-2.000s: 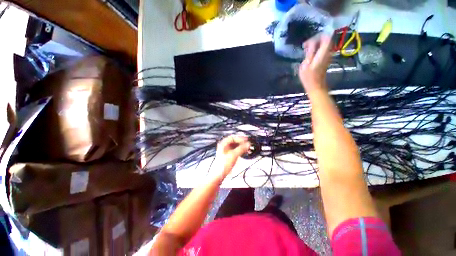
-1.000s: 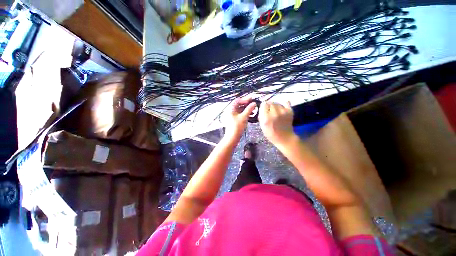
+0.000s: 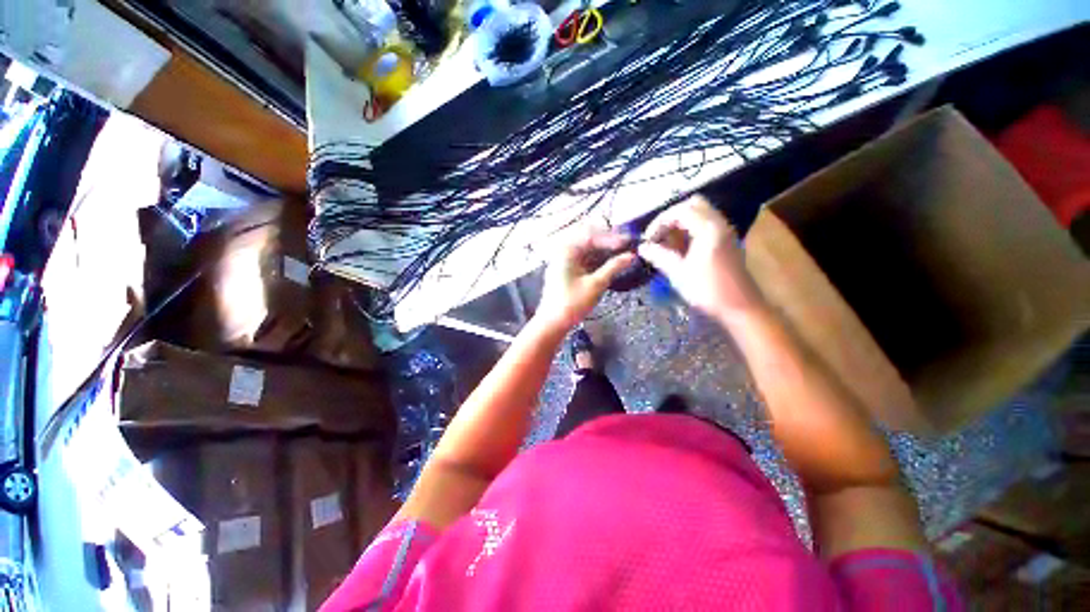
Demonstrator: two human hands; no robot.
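Note:
A small dark coiled cable bundle (image 3: pixel 630 275) is held between both hands, just off the table's front edge. My left hand (image 3: pixel 585 273) grips the coil from its left side. My right hand (image 3: pixel 693 249) is at the coil's right side, with thumb and fingertips pinched together close to my left fingertips. Any tie between the fingertips is too small to tell. Loose black cables (image 3: pixel 574 155) lie in long rows across the white table, their plug ends (image 3: pixel 879 66) at the right.
An open carton (image 3: pixel 825 299) stands at the right, a red object (image 3: pixel 1049 161) behind it. A tub of ties (image 3: pixel 514 46), scissors (image 3: pixel 580 26) and yellow tape (image 3: pixel 389 74) are at the table's back. Taped cartons (image 3: pixel 239 395) are stacked left.
My right hand came back from the tub of ties to the coil. Both hands moved off the table's front edge with the coil. The view swung, bringing the open carton into sight.

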